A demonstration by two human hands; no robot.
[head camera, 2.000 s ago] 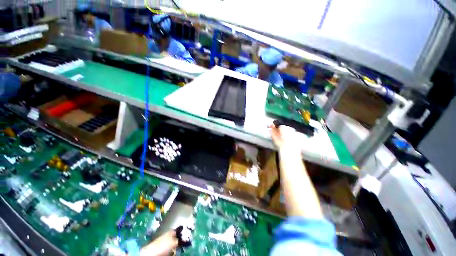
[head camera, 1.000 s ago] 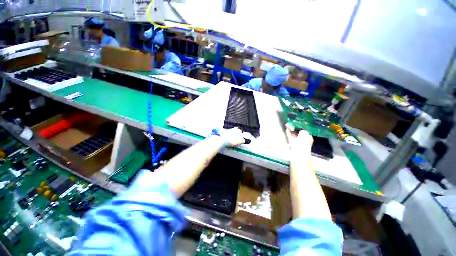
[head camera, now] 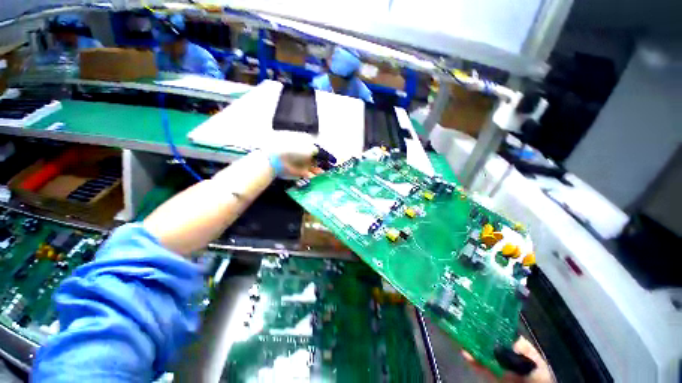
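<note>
A large green circuit board (head camera: pixel 419 247) with white patches and yellow-orange parts is held tilted in the air at centre right. My left hand (head camera: pixel 298 158), with a light blue wrist band, grips its upper left corner; small black pieces show at the fingers. My right hand (head camera: pixel 527 363) grips its lower right corner, partly hidden by the board, with a black piece (head camera: pixel 516 360) at the fingertips. Another green board (head camera: pixel 299 329) lies on the line below, partly covered by the held one.
A black ribbed carrier (head camera: pixel 296 111) lies on a white sheet (head camera: pixel 238 118) on the green-matted shelf (head camera: pixel 134 123). A brown box (head camera: pixel 56 176) sits under the shelf. More boards (head camera: pixel 48 258) lie at left. Several people in blue caps work behind. A grey metal post (head camera: pixel 490 135) stands at right.
The board from the shelf's right end is now lifted off and nearer me, held by both hands. My right hand has moved down to its near corner. The view has shifted right.
</note>
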